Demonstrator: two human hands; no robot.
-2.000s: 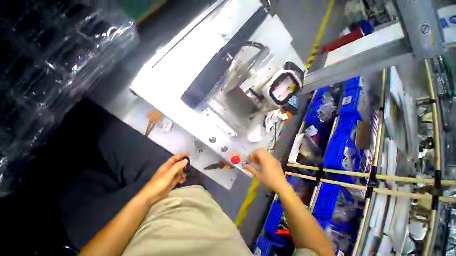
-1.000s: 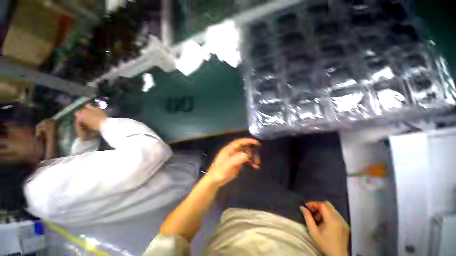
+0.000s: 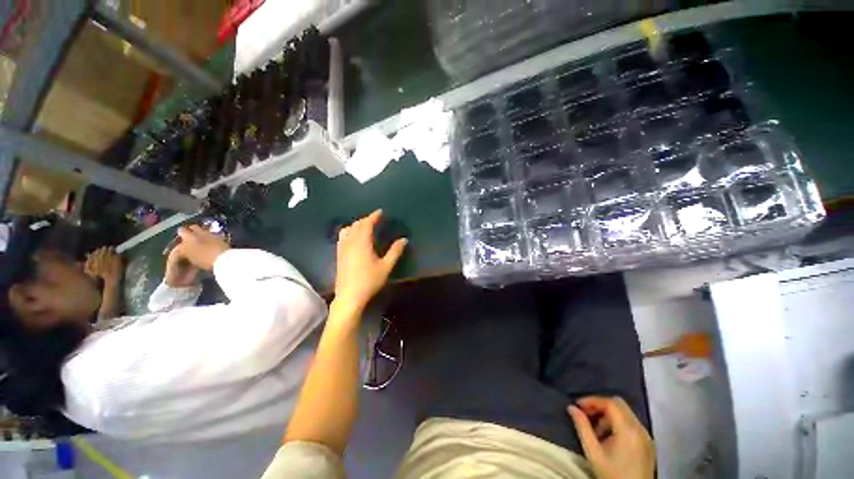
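Observation:
My left hand [image 3: 363, 264] is over the green belt [image 3: 431, 217], with thumb and forefinger spread apart. A small black housing [image 3: 393, 230] lies on the belt between those fingertips; whether they touch it is unclear. Another dark housing shows partly just behind the hand. My right hand [image 3: 615, 440] is above my lap at the bottom edge, fingers curled; whether it holds anything is unclear. The clear blister tray [image 3: 599, 217] sits on the belt to the right, with dark parts in the far pockets.
A coworker's white sleeve [image 3: 201, 341] is close at left. White tissues [image 3: 398, 145] lie along the belt's far side, beside a white rack [image 3: 318, 152] of black parts. The white machine [image 3: 768, 341] is at lower right, with an orange-handled tool [image 3: 691, 347] beside it.
The view has turned from the machine to the belt. My left hand has moved away from my lap to the belt, and its fingers have spread. My right hand has left the machine's front edge.

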